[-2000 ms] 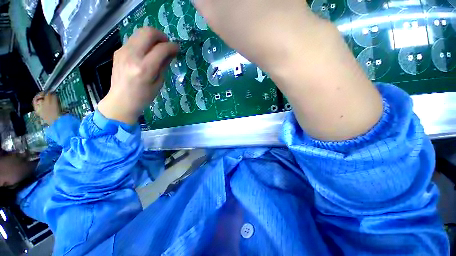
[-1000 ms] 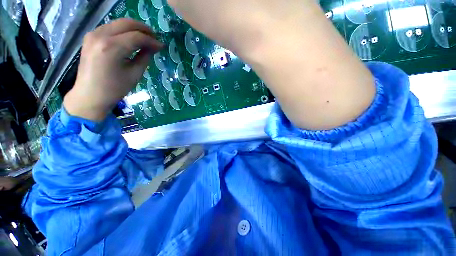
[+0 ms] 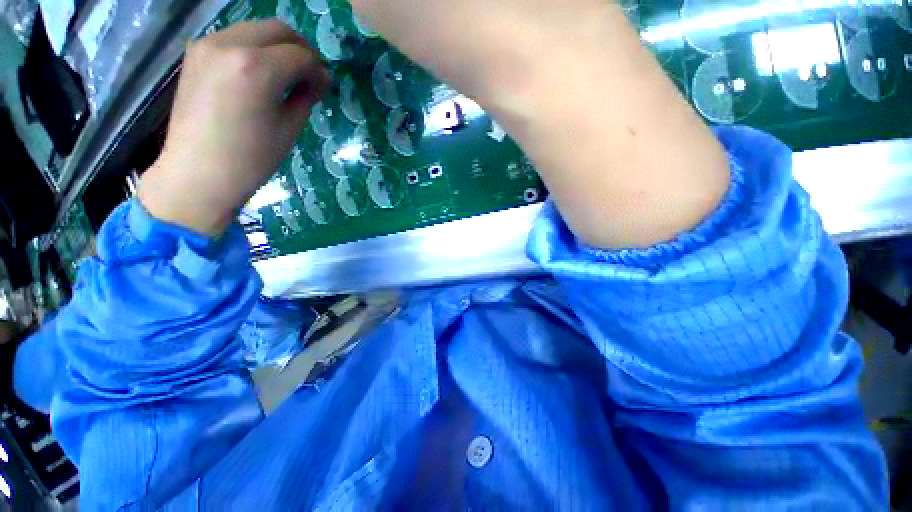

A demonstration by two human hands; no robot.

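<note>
A long glossy green circuit board (image 3: 440, 175) with rows of white half-filled circles lies in front of me. My left hand (image 3: 245, 105) is bare and over the board's left part, its fingers curled with the fingertips together; whether a small part is between them cannot be seen. My right forearm reaches across the board to the top edge of the picture. My right hand is cut off by that edge, and its fingers are out of view.
A silver metal rail (image 3: 400, 258) runs along the board's near side. Another rail (image 3: 125, 105) is at the far left, with crinkled clear bags (image 3: 105, 35) beyond it. Part of a blue sleeve (image 3: 35, 365) shows at the left edge.
The view has shifted, and the board sits farther left and higher than two seconds ago. My left hand is more curled than one second ago. The other person's hand has left view at the left.
</note>
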